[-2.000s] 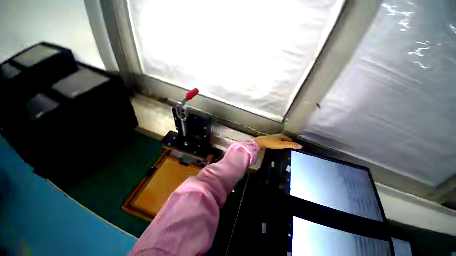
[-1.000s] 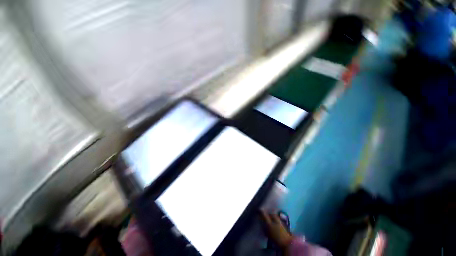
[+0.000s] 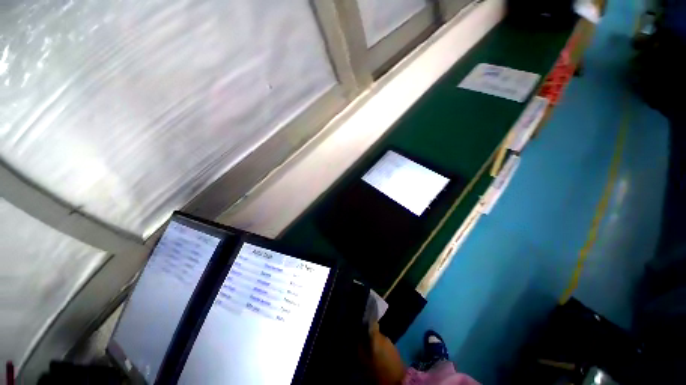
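Observation:
Two tablets lie side by side in a black tray (image 3: 350, 323) at the lower left. The right tablet (image 3: 256, 316) glows white with lines of text in columns. The left tablet (image 3: 169, 293) also shows text lines, seen at a slant. My right hand (image 3: 385, 355), cut off by the bottom edge with its pink sleeve, is at the tray's right side. Its fingers are partly hidden, and a small pale patch shows at their tips; whether they grip the tray is unclear. My left hand is not in view.
Another lit tablet (image 3: 406, 182) lies beyond on a dark tray or stack. A white paper sign (image 3: 499, 81) lies farther along the green bench (image 3: 444, 124). Covered windows line the left. A blue floor with a yellow line and a foot (image 3: 434, 347) show at the right.
The view has swung right from the clamp fixture, along the bench. The nearer tablet's plain white screen now shows text. My left arm, outstretched earlier, is out of view.

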